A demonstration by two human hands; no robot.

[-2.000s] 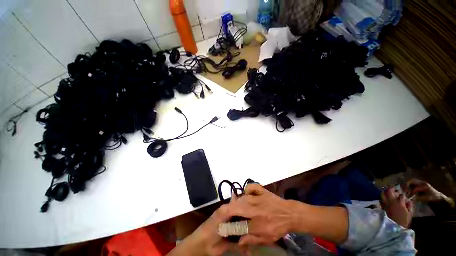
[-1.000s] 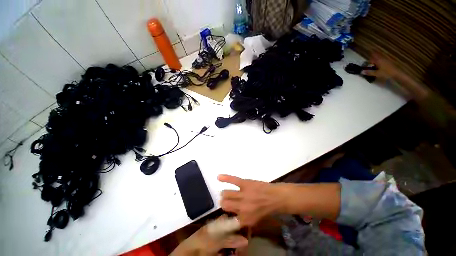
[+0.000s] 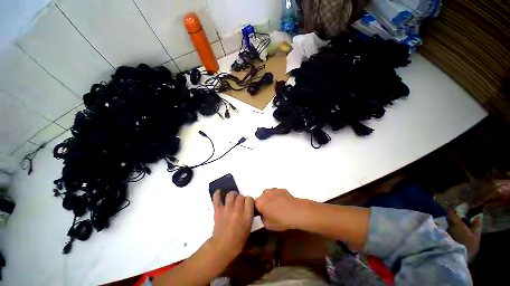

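Observation:
My left hand lies over the lower part of the black smartphone, fingers bent. My right hand is closed like a fist against it at the table's front edge. A small dark bit shows between the hands; what they hold is hidden. A coiled black cable with two loose plug ends lies behind the phone. The big heap of black cables is at the left, the heap of cable bundles at the back right.
Tangled cables lie on brown cardboard at the back, near an orange bottle. White tissue, a water bottle and blue-and-white packs stand behind the right heap. Another person's hand is at lower right.
My hands have come together over the table edge, the left now covering part of the phone. The other person's hand has taken the lone bundle from the right end of the table and withdrawn.

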